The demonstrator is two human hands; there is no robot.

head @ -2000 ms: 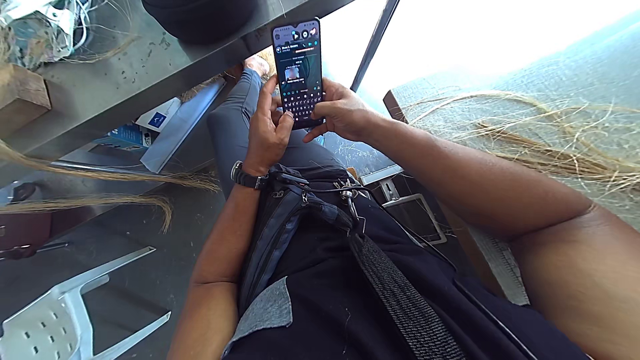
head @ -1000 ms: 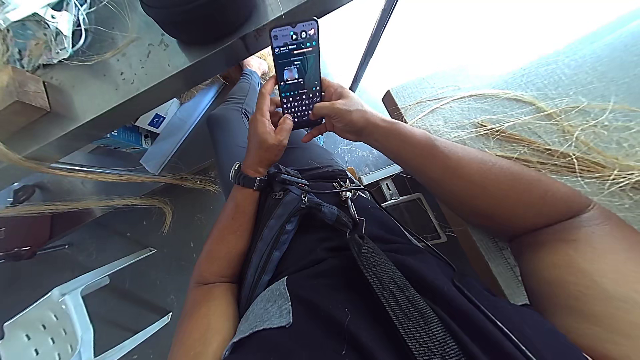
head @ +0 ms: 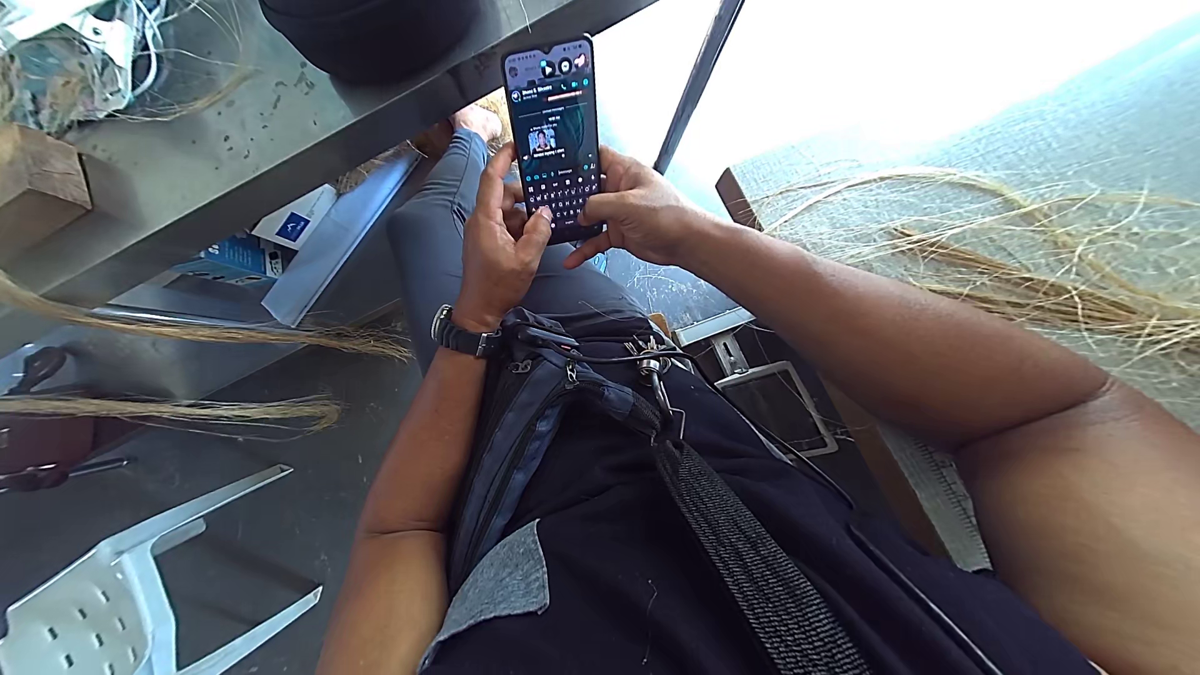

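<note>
A smartphone (head: 553,141) is held upright between both hands, its lit screen showing a chat with an on-screen keyboard. My left hand (head: 503,246) grips its left edge, thumb over the lower keys. On the other side, my right hand (head: 642,208) holds the lower right edge, with the thumb on the keyboard. A black wristwatch (head: 462,335) is on my left wrist. A dark blue zippered bag (head: 525,412) lies against my body, beside a black woven strap (head: 750,553) with a metal clip (head: 653,367).
A metal table (head: 216,155) at upper left bears a wooden block (head: 37,183), a black rounded object (head: 370,33) and tangled fibres. Boxes (head: 234,258) sit below it. Long straw-coloured fibres (head: 1022,272) lie on a surface at right. A white plastic chair (head: 122,581) stands lower left.
</note>
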